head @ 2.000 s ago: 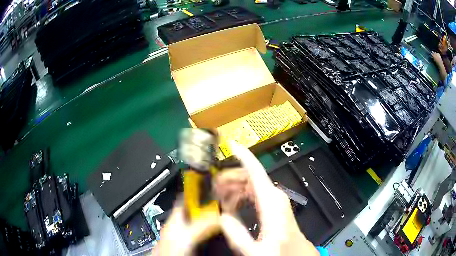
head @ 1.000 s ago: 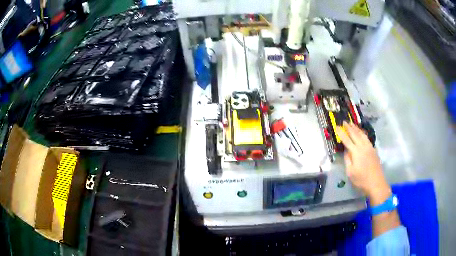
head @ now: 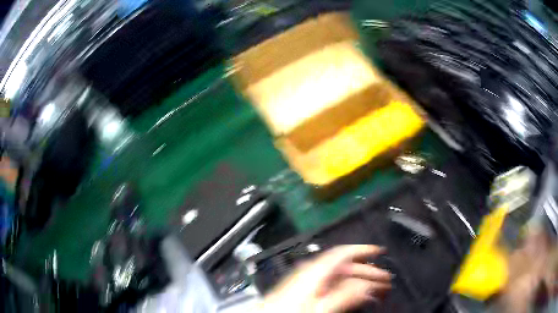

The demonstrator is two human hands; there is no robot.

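Note:
The picture is strongly blurred. A phone body with a yellow battery (head: pixel 484 263) and a pale camera plate (head: pixel 513 188) at its top is at the right, tilted. My right hand (head: pixel 531 269) holds it from its right side, partly cut off by the picture's edge. My left hand (head: pixel 339 278) is at the bottom centre over the black parts tray (head: pixel 391 244). Its fingers are loosely bent and point right, apart from the phone; no thing shows in it. The open brown battery box (head: pixel 312 79) with a yellow row inside stands behind both hands.
A loose camera plate (head: pixel 411 162) lies right of the box. A dark foam sheet (head: pixel 214 208) with white scraps lies left of centre. Phone bodies (head: pixel 125 244) stand at the lower left. Stacked black trays (head: pixel 465 79) are at the right, with another dark stack (head: pixel 159 61) at the back left.
The view has swung from the white machine back to the bench. My right hand, earlier at the machine's right fixture, now holds a phone body. My left hand has come into view.

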